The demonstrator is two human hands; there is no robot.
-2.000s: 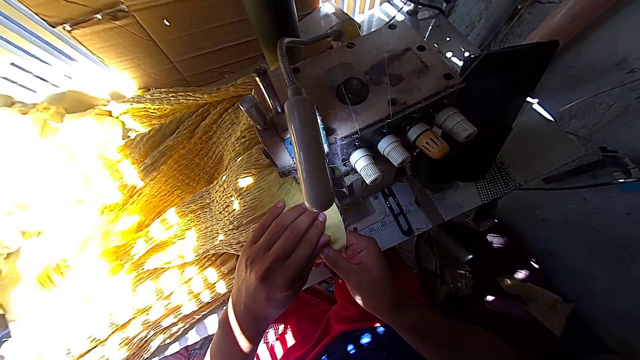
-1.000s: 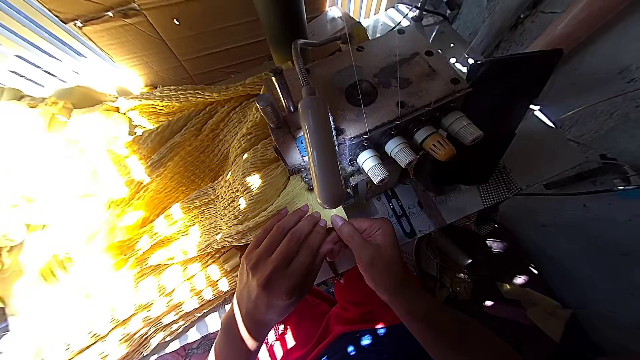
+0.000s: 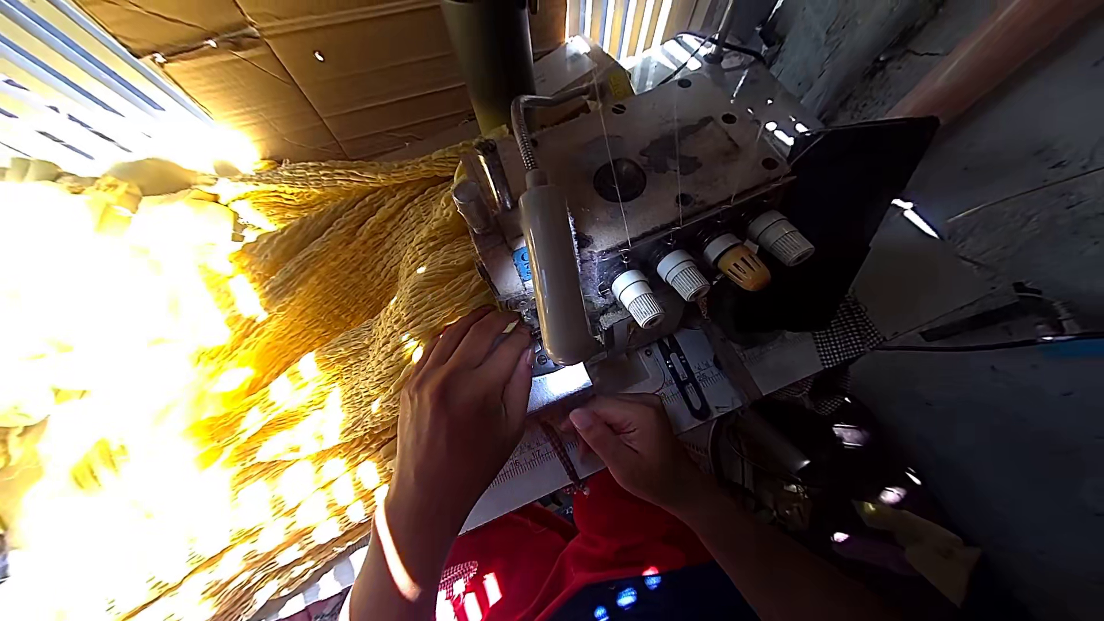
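An overlock sewing machine [image 3: 664, 172] with several tension knobs [image 3: 684, 274] stands before me, a gooseneck lamp [image 3: 556, 267] hanging over its needle area. My left hand [image 3: 466, 388] lies palm down at the left of the presser area, fingers together, on the edge of gathered yellow fabric [image 3: 362, 259]; what its fingertips hold is hidden. My right hand [image 3: 634, 440] is curled at the front edge of the machine, thumb against the forefinger. Whether anything is pinched in it cannot be told. Between the hands the bright metal plate [image 3: 559, 386] is visible.
Black thread snips [image 3: 684, 379] lie on the table by the machine, near a printed measuring scale [image 3: 526, 461]. A dark panel [image 3: 845, 216] stands at the machine's right. Cardboard [image 3: 362, 86] lines the back, and a cable [image 3: 957, 347] runs at the right.
My hands have moved apart, the left forward and left beside the lamp. The pale yellow fabric edge that was under the fingers of both hands no longer shows between them.
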